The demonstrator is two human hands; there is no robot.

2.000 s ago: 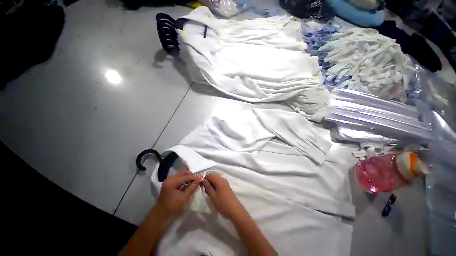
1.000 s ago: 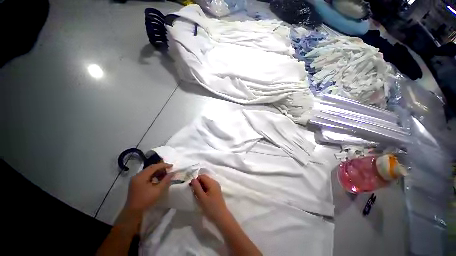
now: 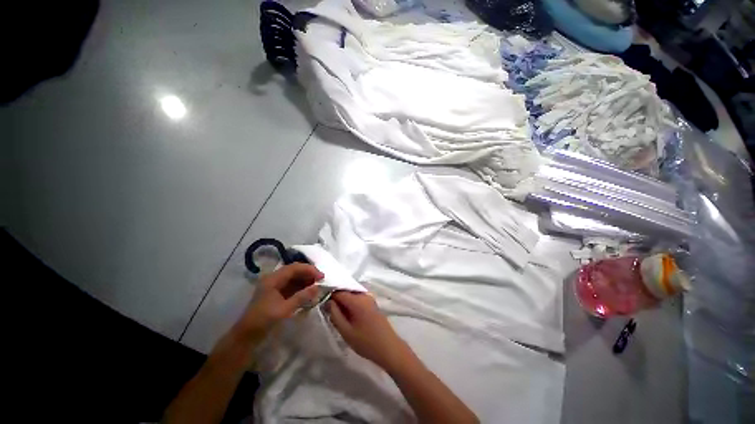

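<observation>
A white shirt (image 3: 464, 315) lies spread on the table, its collar toward the black hanger hook (image 3: 263, 256) at the left. My left hand (image 3: 281, 298) pinches the shirt's cloth at the neck, just beside the hanger. My right hand (image 3: 360, 319) pinches the front edge just below the collar (image 3: 335, 272), close to my left fingertips. The fingers hide whatever small part lies between them.
A heap of white shirts (image 3: 422, 99) with bunched black hangers (image 3: 278, 35) lies beyond. At the right are a pile of narrow strips (image 3: 596, 108), shiny plastic bags (image 3: 613, 195), a pink-red bottle (image 3: 613, 287) and a small dark tool (image 3: 625, 336).
The collar, turned down over the front a second ago, now stands folded up beside my fingers. My hands have moved closer together at the neck. The camera view has shifted slightly.
</observation>
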